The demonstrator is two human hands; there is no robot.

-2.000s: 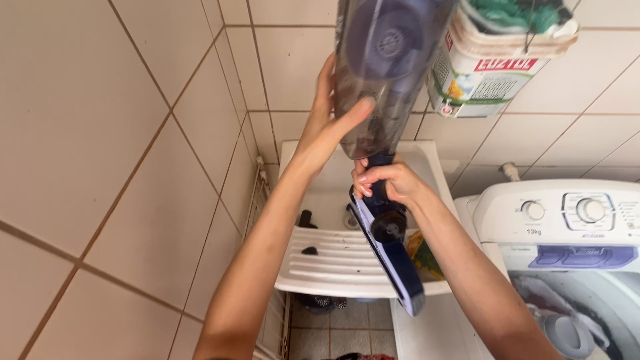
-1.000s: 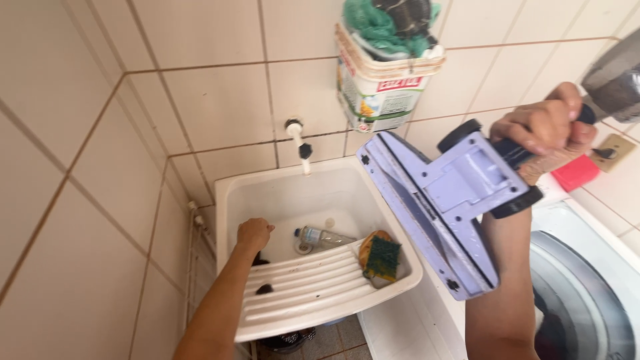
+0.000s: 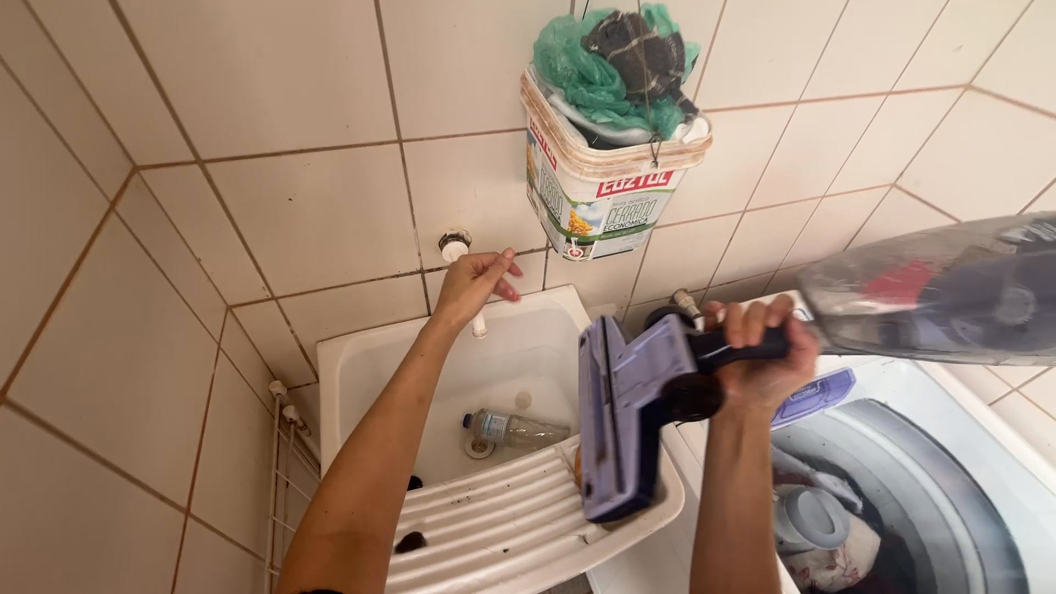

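Observation:
My right hand is closed around the dark neck of an upright vacuum cleaner. Its purple floor head, with black wheels, hangs over the right side of a white laundry sink. The clear dust canister extends to the right above the washing machine. My left hand is at the white wall faucet, over its upper part; whether the fingers grip it is hidden. A clear plastic bottle lies in the basin by the drain.
A plastic paint bucket holding green bags hangs on the tiled wall. The open washing machine stands right of the sink, with cloth and water inside. Dark lumps lie on the ribbed washboard. A white wire rack is at the left.
My left hand has risen from the washboard side of the sink to the faucet. The vacuum's floor head has turned more upright and sits lower over the sink's right side, still held by my right hand.

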